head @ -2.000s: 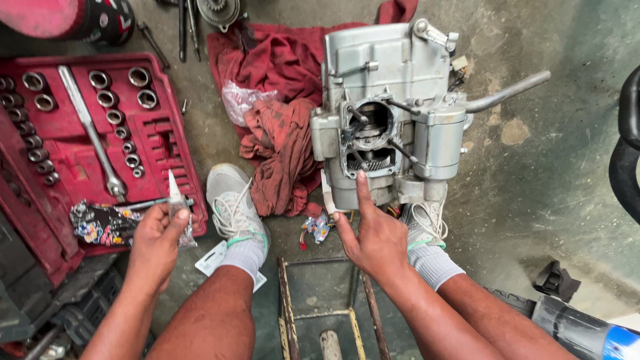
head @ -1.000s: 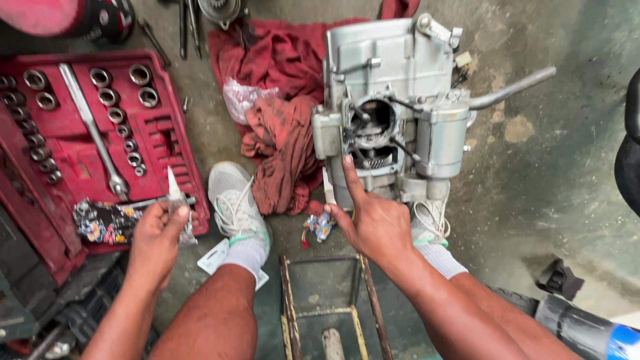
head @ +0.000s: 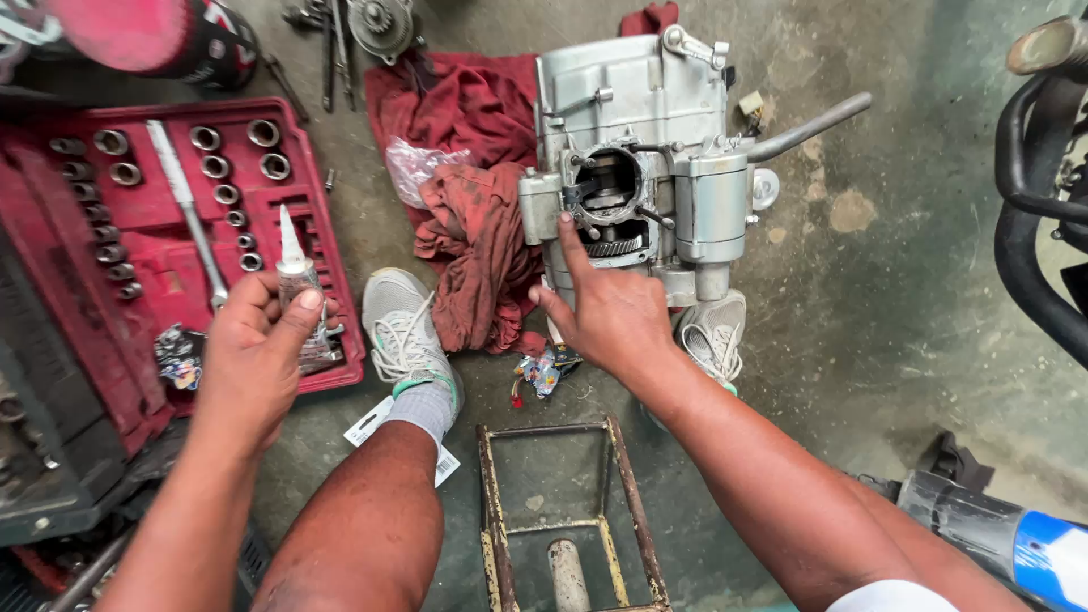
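Note:
My left hand (head: 263, 348) grips a sealant tube (head: 297, 280) with a white pointed nozzle tilted upward, over the edge of the red socket case. My right hand (head: 608, 310) holds nothing; its index fingertip rests at the left rim of the round opening (head: 605, 183) in a grey metal engine crankcase (head: 633, 81). Studs stand around that opening, and a toothed gear (head: 616, 246) shows just below it. A cylindrical starter motor (head: 711, 208) is on the engine's right side. Red cloths (head: 476, 238) lie against its left side.
The open red socket case (head: 161, 246) with a ratchet (head: 187, 195) lies at left. A rusty metal frame (head: 629, 510) stands between my legs. Clear plastic (head: 416, 170) is on the cloth, and small wrappers (head: 540, 374) lie on the floor. Black tubing (head: 1011, 246) is at far right.
My right index finger has moved from the lower edge of the engine opening up along its left rim. My left hand still holds the tube in about the same place.

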